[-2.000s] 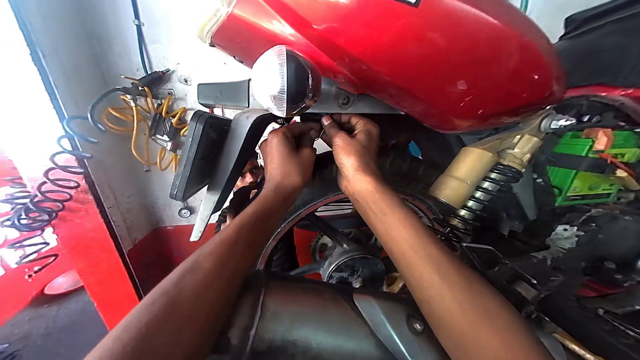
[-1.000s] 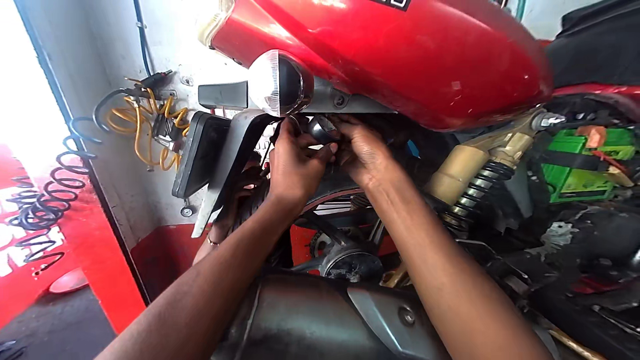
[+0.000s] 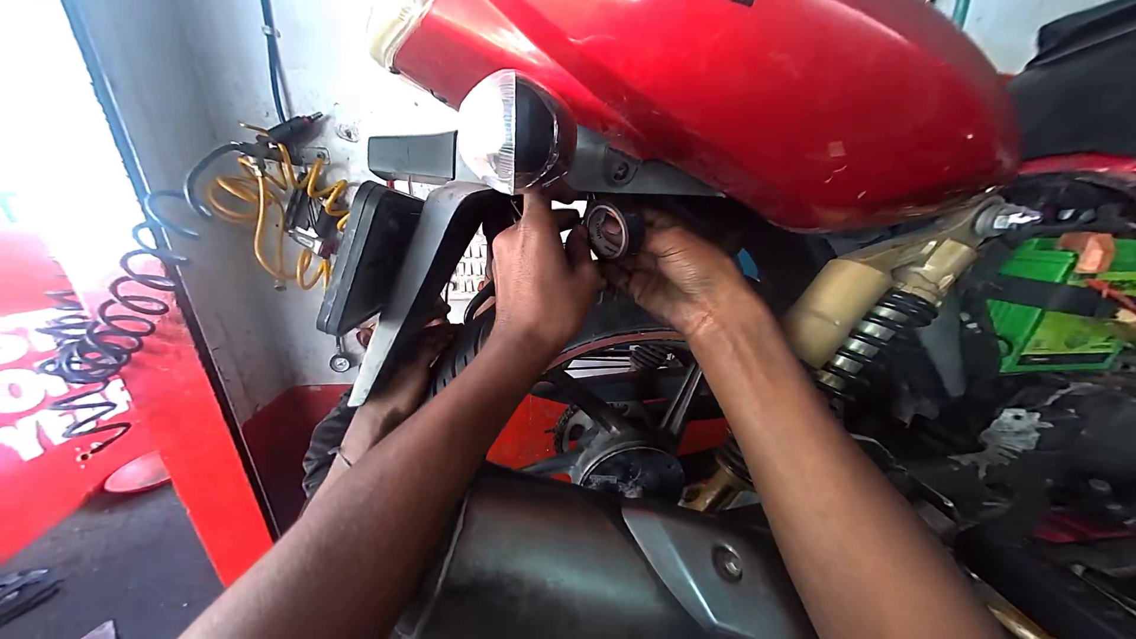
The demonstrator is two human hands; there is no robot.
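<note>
My right hand [image 3: 679, 271] grips a roll of black tape [image 3: 614, 231], its round core facing left, under the red tail panel [image 3: 754, 98] of a motorcycle. Close on its left, my left hand [image 3: 546, 266] has its fingers raised beneath the round turn signal [image 3: 517, 131] with a clear lens. Its fingertips are bent near dark wiring, and what they pinch is hidden. The black rear fender bracket [image 3: 422, 275] slopes down to the left of my left hand. Behind both hands is the rear tire, partly covered by my forearms.
Below my forearms lies the silencer [image 3: 550, 555]. A rear shock absorber [image 3: 874, 333] and a green battery [image 3: 1056, 311] are at the right. Another person's arm [image 3: 395, 404] reaches in behind the fender. Yellow coiled cable [image 3: 266, 204] and a black coiled hose [image 3: 124, 311] hang at the left.
Two seconds ago my hands were close together under the turn signal; the tape roll shows between them from one second ago. The other person's arm now shows more plainly behind the fender.
</note>
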